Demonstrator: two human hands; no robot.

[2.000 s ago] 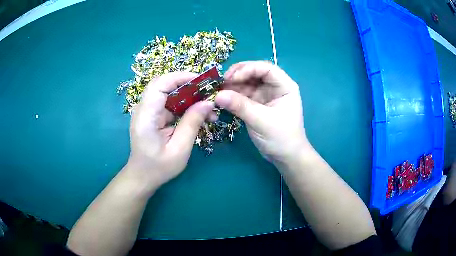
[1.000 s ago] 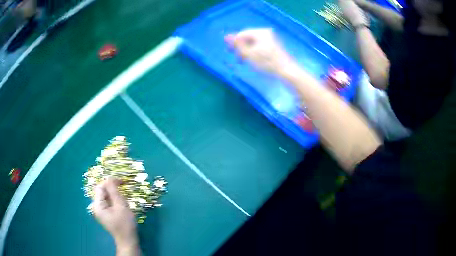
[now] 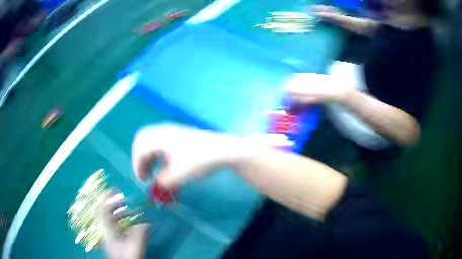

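Observation:
The picture is strongly blurred. My right hand [image 3: 172,154] is curled over the green table left of the blue tray, with a red plate [image 3: 164,193] in its fingers. My left hand [image 3: 121,232] is low at the left, over the right side of the pile of gold and silver metal parts [image 3: 88,210]. Its fingers are smeared, and I cannot tell if they hold a part. The blue tray [image 3: 197,66] lies beyond my right forearm, with red plates [image 3: 282,122] at its near end.
Another person [image 3: 400,66] in dark clothing sits at the right, one hand at the tray's near end. A second metal pile [image 3: 289,22] lies near their other hand. Red pieces [image 3: 51,118] lie beyond the white strip [image 3: 66,146].
The view has swung further right. My right hand has moved from over the tray back towards the pile, with a red plate in it. The other person's hand has come to the tray.

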